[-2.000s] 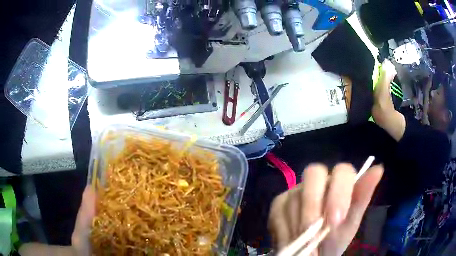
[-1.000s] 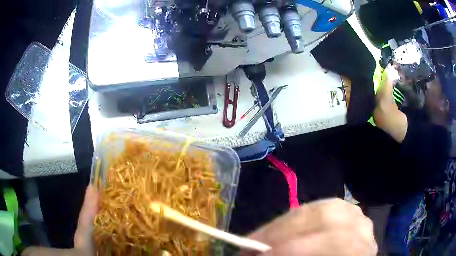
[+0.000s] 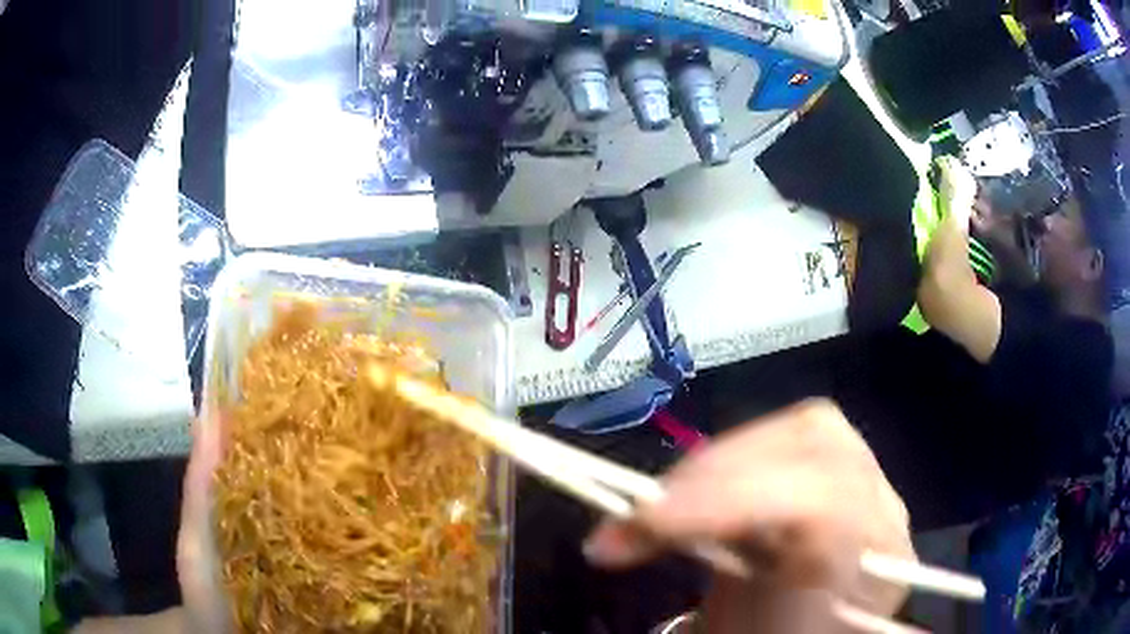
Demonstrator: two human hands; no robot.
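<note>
A clear plastic takeaway container (image 3: 498, 334) full of orange-brown fried noodles (image 3: 353, 483) is at the lower left. My left hand (image 3: 201, 533) holds its left side; only part of the hand shows, and its lower part is cut off by the bottom edge. My right hand (image 3: 775, 520), slightly blurred, is closed around two pale chopsticks (image 3: 527, 446) right of the container. The chopstick tips are in the upper part of the noodles; whether they grip any is unclear.
A sewing machine (image 3: 335, 204) stands ahead on a white table (image 3: 775, 273). Red snips (image 3: 563, 295), silver tweezers (image 3: 644, 303) and a dark blue strap (image 3: 638, 266) lie on it. A clear lid (image 3: 93, 235) is at left. Another person (image 3: 1010, 322) works at right.
My right hand has come down and left from beside the container, with the chopstick tips now in the noodles. The container has shifted a little left and up in view.
</note>
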